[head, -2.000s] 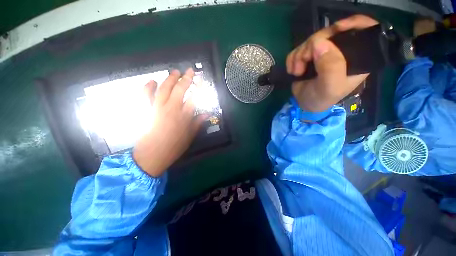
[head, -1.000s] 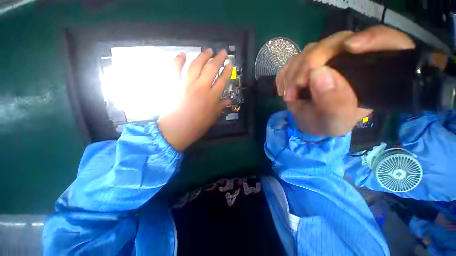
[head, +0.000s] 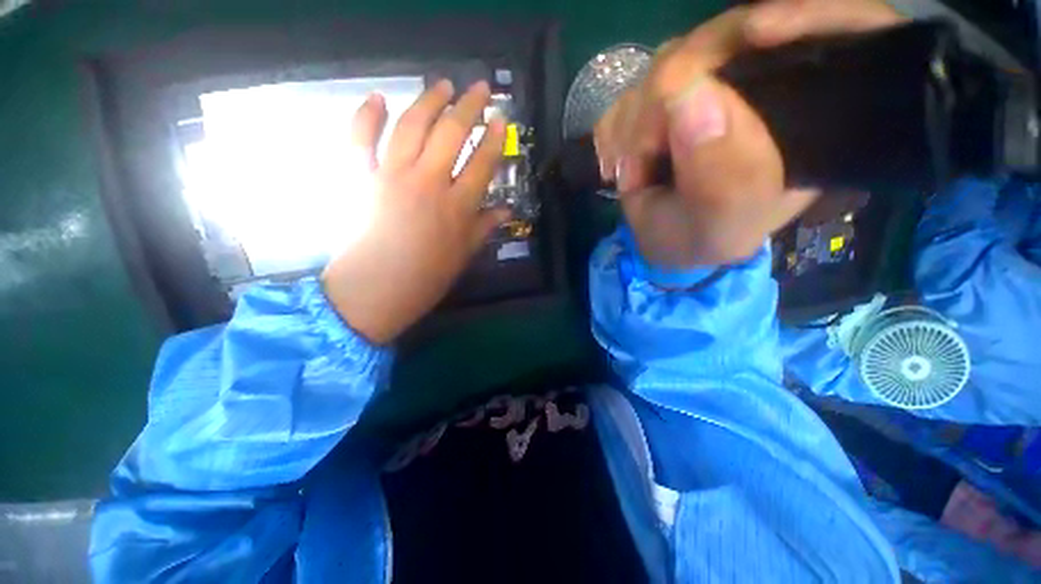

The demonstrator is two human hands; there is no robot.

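The open device (head: 285, 171), washed out white by glare, lies in a black tray (head: 137, 205). My left hand (head: 417, 205) rests on it, bare, fingers spread, fingertips at the dark circuit board (head: 516, 188) with a yellow patch at its right end. My right hand (head: 708, 160) is closed around the thick black electric screwdriver (head: 850, 103), held sideways above the worktop. Its front end points left, toward the tray's right edge; the bit's tip is too dark and blurred to make out. The round silver screw dish (head: 605, 82) is partly hidden behind my right hand.
A second black tray with another board (head: 816, 245) lies at the right, partly behind my right arm. A pale mint fan (head: 914, 365) and a neighbouring worker's blue sleeve (head: 982, 257) are at the right. The green worktop (head: 51, 342) extends to the left.
The view has shifted. My right hand and the screwdriver have moved left from the dish toward the device's tray and now cover part of the dish. My left hand stays on the device.
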